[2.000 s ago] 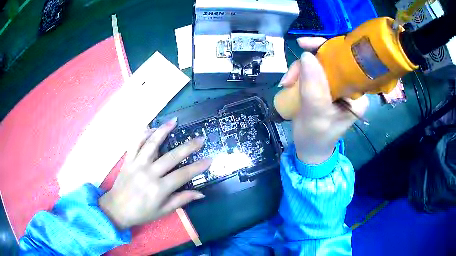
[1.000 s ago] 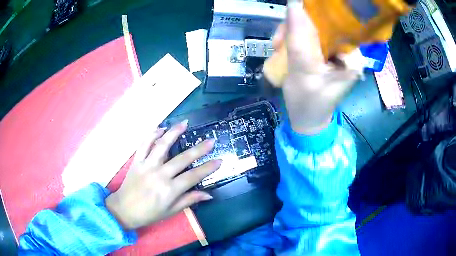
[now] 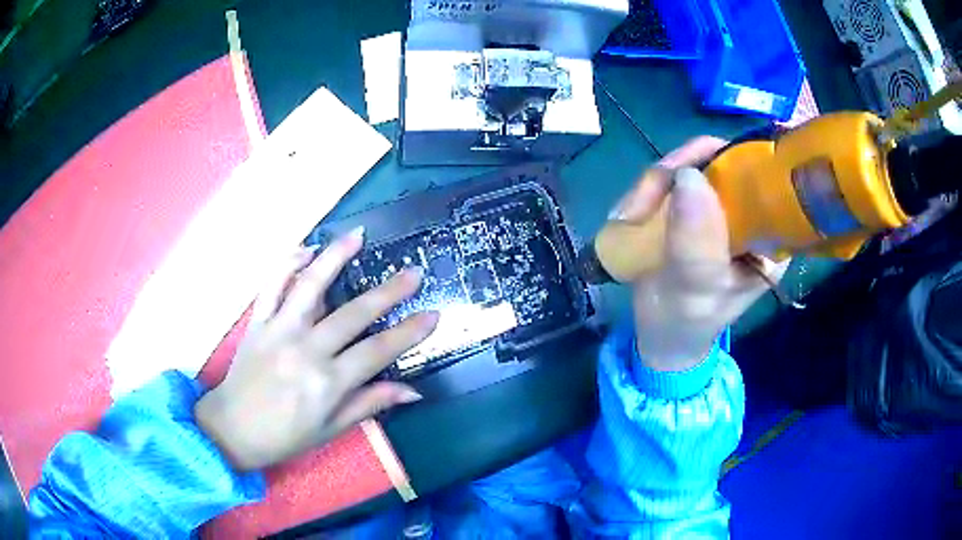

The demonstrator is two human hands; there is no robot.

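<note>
A circuit board (image 3: pixel 491 264) lies in a black plastic housing (image 3: pixel 578 301), with a bright white rectangle (image 3: pixel 475 325) along its near edge. My left hand (image 3: pixel 327 338) lies spread over the left part of the board and housing, fingers apart, fingertips on it. My right hand (image 3: pixel 686 248) is closed around a yellow-orange electric screwdriver (image 3: pixel 807 190). Its tan nose points left, and its dark tip is at the housing's right edge. Whether the tip touches the housing or carries a screw cannot be told.
A white-grey screw feeder (image 3: pixel 443 105) stands behind the housing. A blue bin (image 3: pixel 749 63) is at the back right. A long white sheet (image 3: pixel 253 243) lies across the red mat (image 3: pixel 127 169) at left. Grey fan units (image 3: pixel 881 53) are at the far right, above dark bags.
The screwdriver in my right hand went up over the feeder, then came back down to the housing's right edge. My left hand stays on the board. The view has shifted slightly.
</note>
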